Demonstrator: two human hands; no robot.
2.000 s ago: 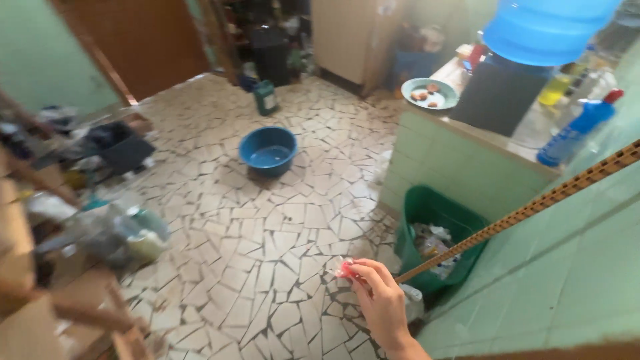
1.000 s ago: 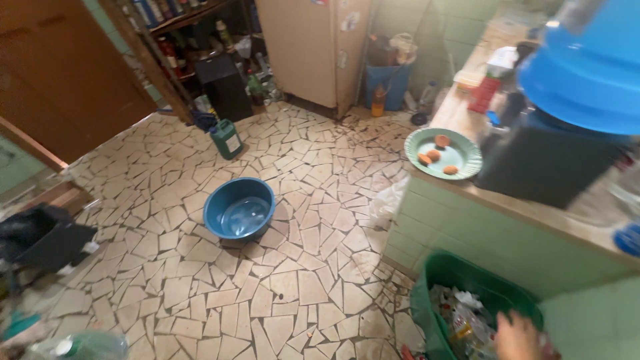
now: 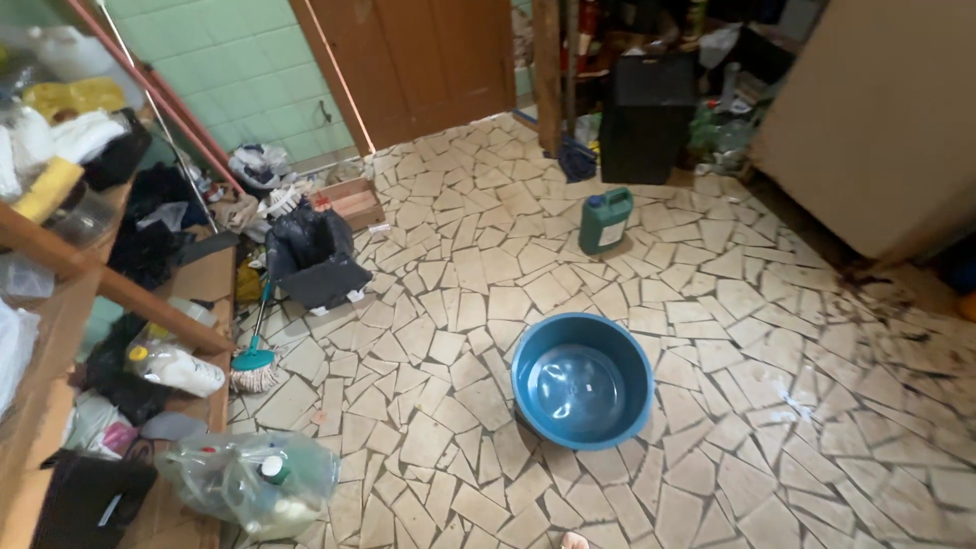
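Note:
Neither my left hand nor my right hand can be made out. A small bit of bare skin [image 3: 573, 540] shows at the bottom edge, too little to tell whether it is a toe or a fingertip. A round blue plastic basin [image 3: 583, 381] stands on the broken-tile floor, with some shine on its inside. Behind it is a green plastic jug [image 3: 606, 221] with a blue cap, standing upright. A clear plastic bag [image 3: 252, 480] with bottles in it lies at the lower left.
Wooden shelves [image 3: 91, 267] crowded with bags and bottles line the left side. Near them are a mop head [image 3: 254, 370], a black-lined bin [image 3: 316, 267] and a wooden crate [image 3: 351, 202]. A black box [image 3: 648, 114] and a large beige cabinet-like unit [image 3: 862, 114] stand at the back right.
The view has swung left, leaving the green bin and counter out of frame. Two seconds ago a hand held something small and pink; one second ago a hand was over the green bin.

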